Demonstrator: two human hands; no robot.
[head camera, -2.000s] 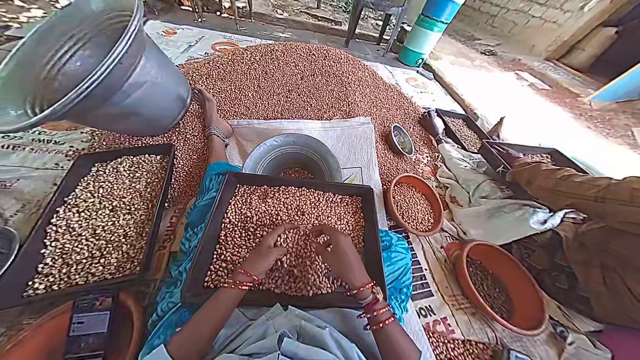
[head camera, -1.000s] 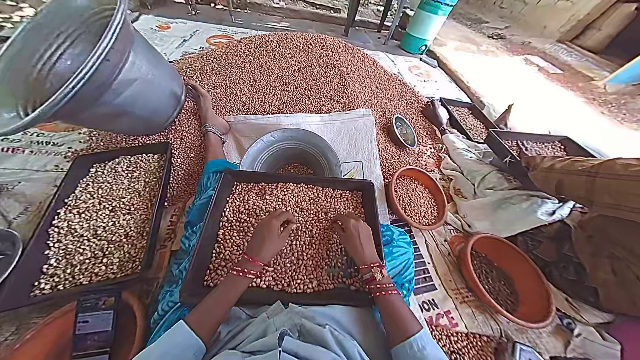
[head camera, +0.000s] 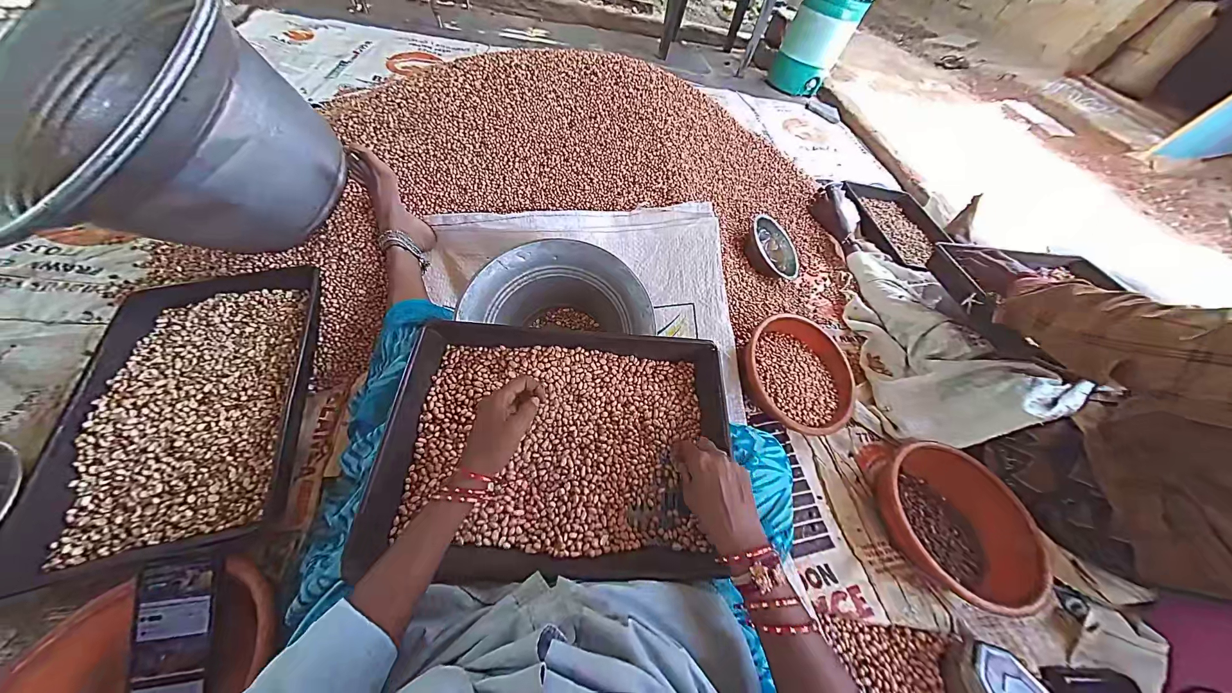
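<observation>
A black rectangular tray (head camera: 722, 385) full of reddish-brown nuts or seeds (head camera: 577, 414) rests across my lap. Over its left-centre part is my left hand (head camera: 502, 423), fingers curled with the tips together; whether a nut is between them I cannot tell. My right hand (head camera: 717, 491) is at the tray's right side, its bent fingers on the nuts, the fingertips partly hidden. Just beyond the tray a round metal basin (head camera: 491, 289) holds some of the same nuts on a white woven sack (head camera: 688, 250).
A large nut heap (head camera: 577, 125) lies ahead. Left are a metal bucket (head camera: 231, 144) and a black tray of paler nuts (head camera: 183, 414); right, orange bowls (head camera: 847, 385) (head camera: 1030, 568) and a small metal bowl (head camera: 775, 245). Another person's brown sleeve (head camera: 1107, 318) reaches trays at right.
My hands, close together over the middle of the tray two seconds ago, are now farther apart. My right hand has moved to the right edge of the nuts.
</observation>
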